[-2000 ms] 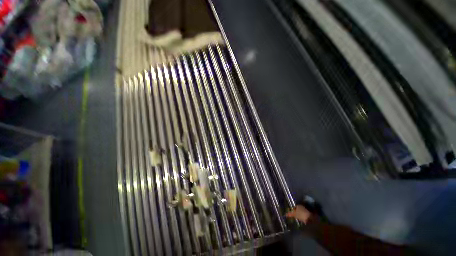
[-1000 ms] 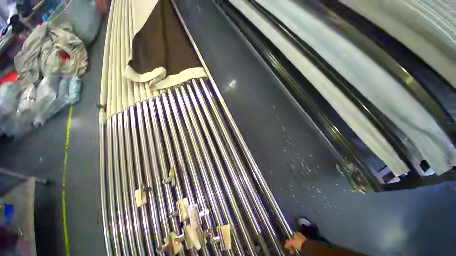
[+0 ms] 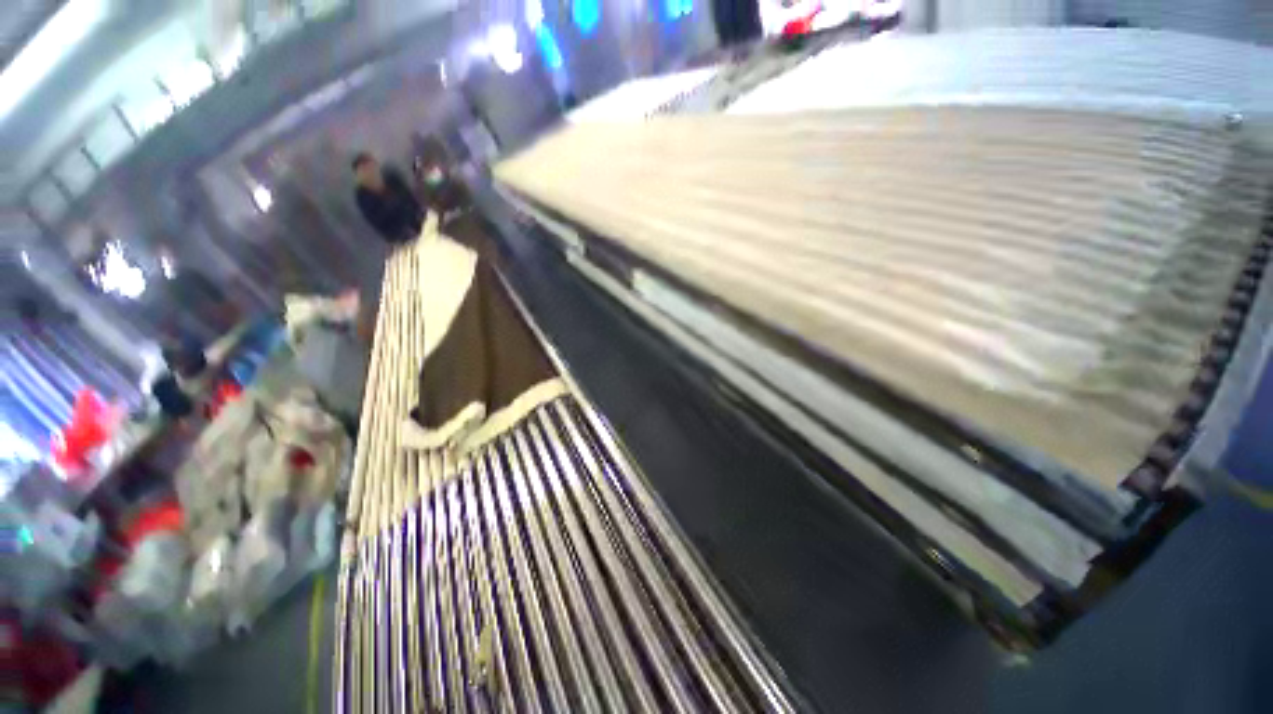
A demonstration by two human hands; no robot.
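Neither of my hands is in the picture. A low rack of parallel shiny metal tubes (image 3: 538, 586) runs away from me. Its near part is bare, and a small pale scrap (image 3: 483, 650) lies on it near the lower edge. A beige ribbed fabric panel (image 3: 384, 460) covers the tubes farther away. Brown fabric (image 3: 482, 349) with a cream edge lies folded over the right part of the rack. The frame is blurred.
At the right stands a stack of racks with a beige ribbed panel (image 3: 894, 237) on top and a white panel (image 3: 1089, 77) behind. A grey floor strip (image 3: 698, 488) lies between. Piled beige cloth (image 3: 258, 474) is at the left. Two people (image 3: 384, 198) are at the far end.
The view has tilted up and shows more of the workshop. The hand seen at the rack's near right corner is out of the picture, as are most of the scraps.
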